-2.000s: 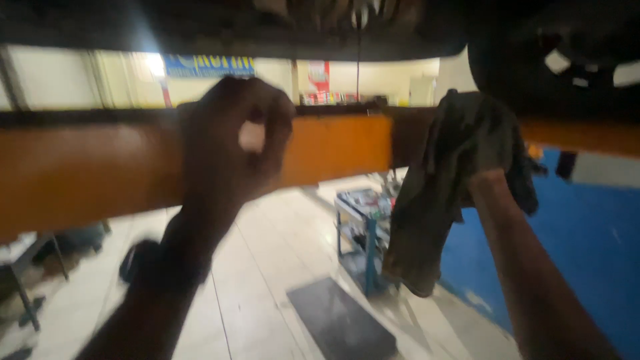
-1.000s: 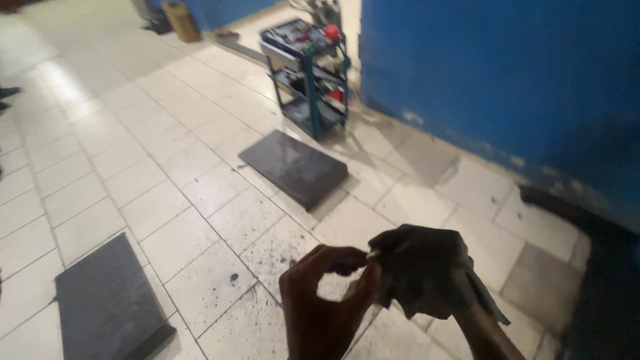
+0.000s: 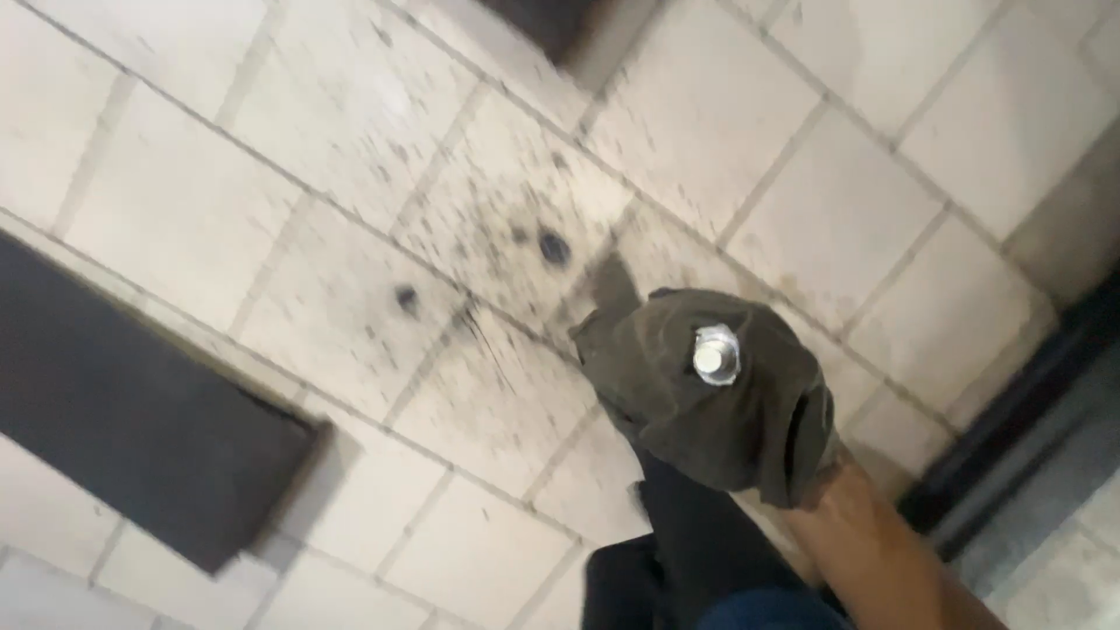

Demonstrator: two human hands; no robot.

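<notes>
A dark olive cloth (image 3: 744,411) covers my right hand (image 3: 818,477); only the wrist and forearm show bare, at the lower right. On top of the cloth lies a small shiny metal bolt or plug (image 3: 716,354) with a flanged head, seen end-on. The fingers under the cloth are hidden, so their grip does not show. My left hand is out of the picture.
Pale floor tiles (image 3: 735,114) bear dark oil spots (image 3: 553,248). A dark flat slab (image 3: 131,402) lies at the left, and part of another dark block (image 3: 560,22) shows at the top. A long black edge (image 3: 1015,411) runs along the right. My dark-clothed leg (image 3: 700,516) is below.
The view has swung down to the floor. My left hand, beside the cloth a second ago, has left the view. The metal piece now shows plainly on the cloth.
</notes>
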